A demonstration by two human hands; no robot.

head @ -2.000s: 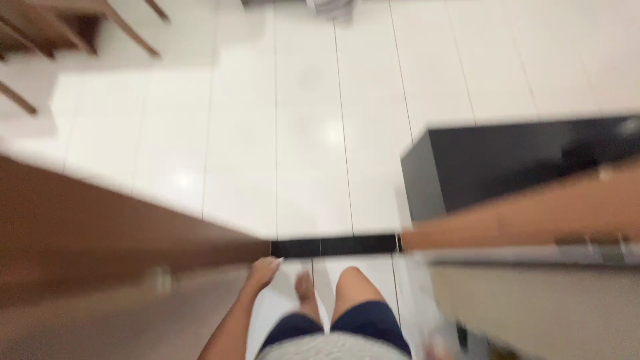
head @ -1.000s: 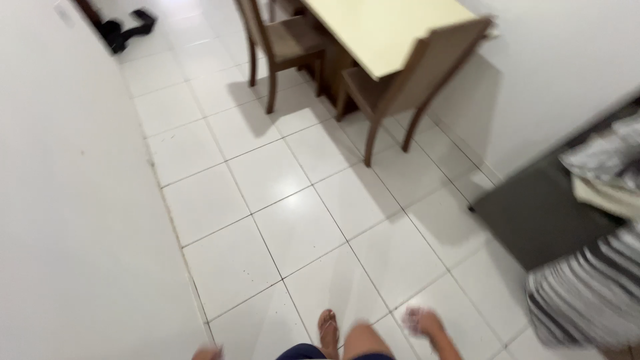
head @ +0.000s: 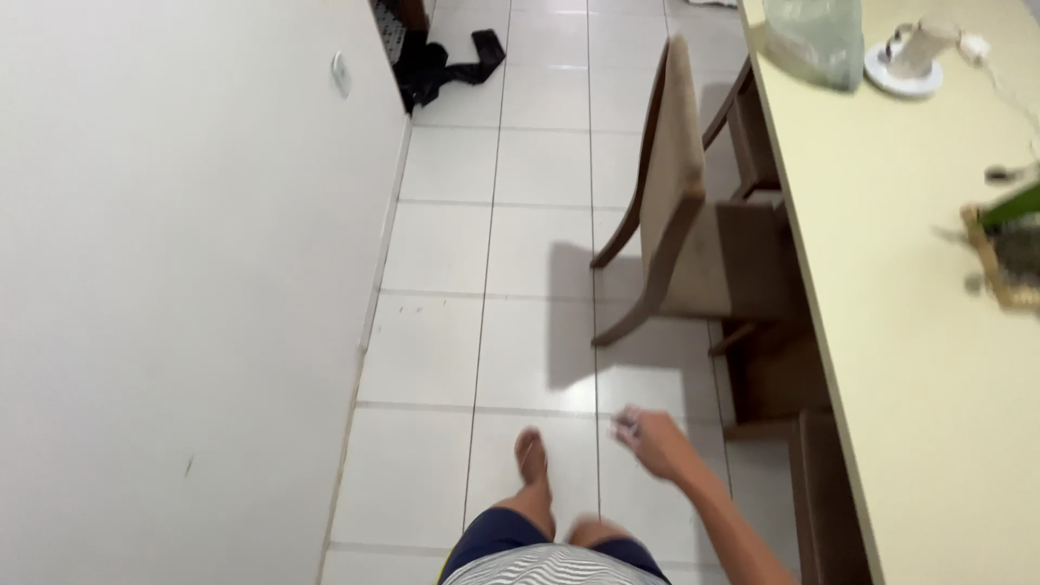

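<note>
Low in the view, right of my legs, my right hand [head: 642, 439] hangs over the white tiled floor [head: 536, 333]. Its fingers are blurred and loosely curled, and whether anything is between them cannot be told. The nearest furniture to it is an upholstered wooden chair [head: 670, 179] beside a long pale yellow table [head: 821, 268]. My left hand is out of view. On the tabletop are a greenish clear bowl-like object [head: 816, 41], a white round-based object [head: 903, 77] with a cord near it, and a woven-edged holder [head: 995, 260] with something green.
A white wall [head: 203, 284] runs along the left. Black cloth [head: 447, 69] lies on the floor at the far end of the passage, by an opening. Another chair [head: 833, 487] is tucked at the table's near side, and the first chair's legs stand out into the walkway.
The view has moved a lot, and the table and chairs are now close on the right. The dark furniture with striped cloth seen one second ago has left view, as has my left hand.
</note>
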